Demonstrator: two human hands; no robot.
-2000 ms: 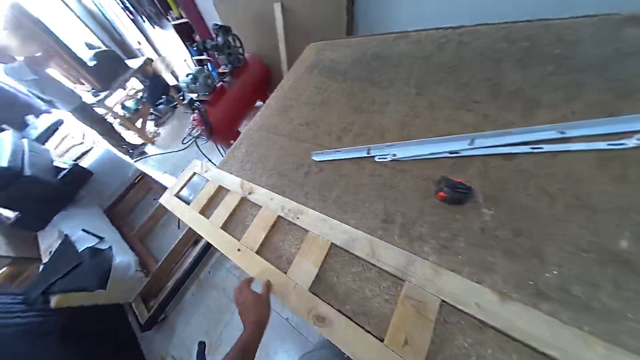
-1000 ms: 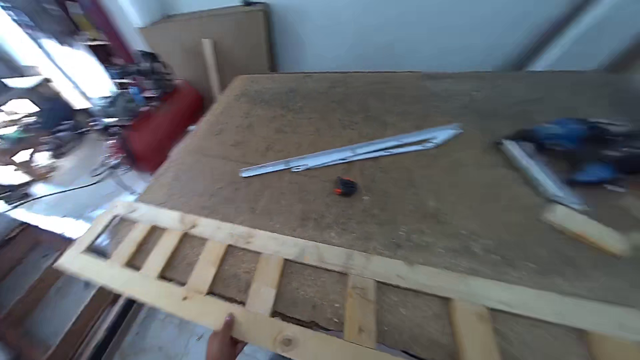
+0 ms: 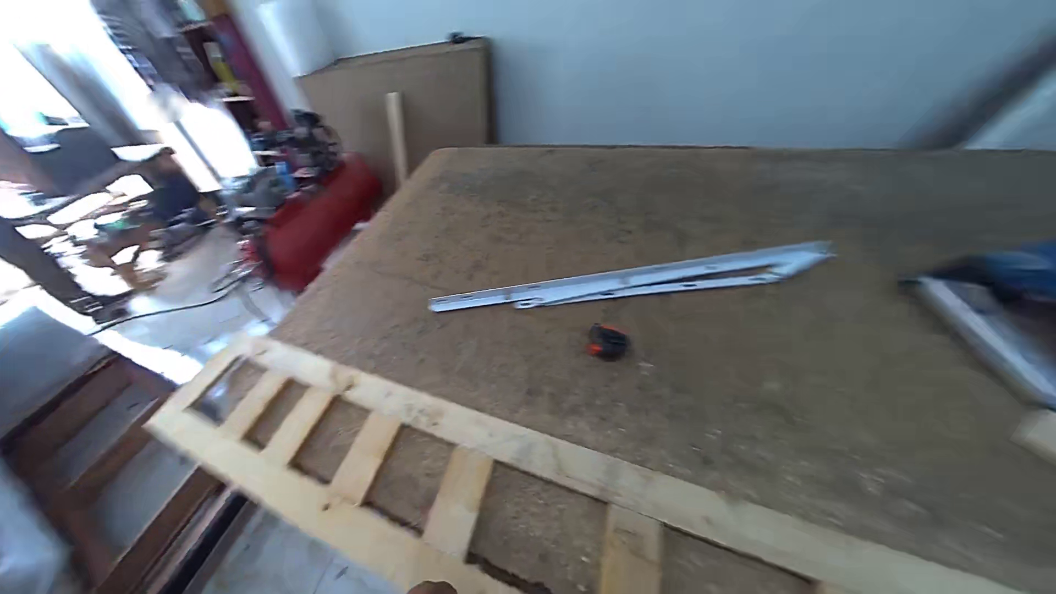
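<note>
Only a fingertip or knuckle of one hand, apparently my left hand (image 3: 433,587), shows at the bottom edge, at the near rail of a ladder-like wooden frame (image 3: 528,445); its grip is hidden. My right hand is out of view. The pale frame, with several cross slats, lies along the near edge of a brown worktable (image 3: 742,412) and juts past its left corner. Beyond it rest a black and orange tape measure (image 3: 608,342) and white slotted metal strips (image 3: 643,276), which lie at a narrow angle.
A blue power tool (image 3: 1023,268) and a metal-edged piece (image 3: 990,338) lie at the right. Behind the table's left side are a red compressor tank (image 3: 318,223) and a leaning board (image 3: 437,99). A dark wooden frame (image 3: 124,462) stands lower left; a person (image 3: 165,186) is blurred beyond.
The hand at the near rail has dropped almost out of view at the bottom edge. The view has swung right since the oldest frame and partly back left since the middle one.
</note>
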